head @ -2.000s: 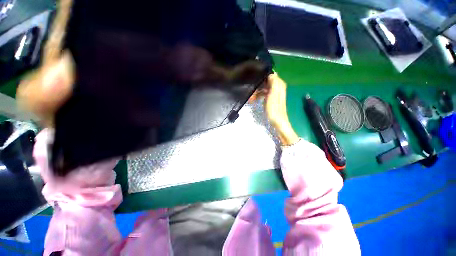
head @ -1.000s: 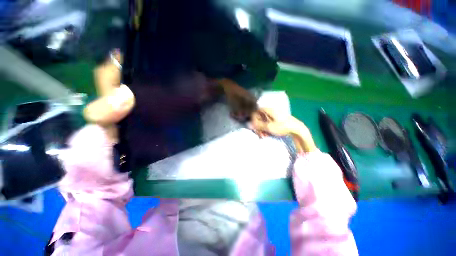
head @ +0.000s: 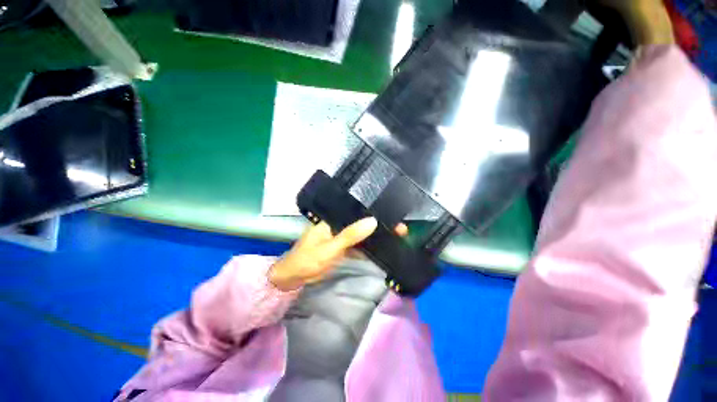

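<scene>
A display unit (head: 479, 118) is tilted over the foam sheet (head: 303, 141), its glossy surface reflecting bright lights. A black bar (head: 365, 228) with gold dots near its ends is joined to the unit's lower left edge by two dark rails, with a gap between bar and panel. My left hand (head: 314, 255) grips this bar, thumb or finger lying across it. My right hand (head: 646, 20) is at the top right, partly cut off by the picture's edge, by the far end of the unit. Whether it holds the unit cannot be told.
Another black unit (head: 79, 153) lies on foam at the left, with a pale bar (head: 98, 35) above it. A further unit (head: 267, 17) on foam lies at the back. The green bench's front edge (head: 196, 223) curves above the blue floor. Something red (head: 682, 31) shows at the top right.
The view has swung to the right. The unit has turned, now showing a glossy, reflecting surface and the bar with rails. My left hand has moved to the bar; my right hand reaches far up and right.
</scene>
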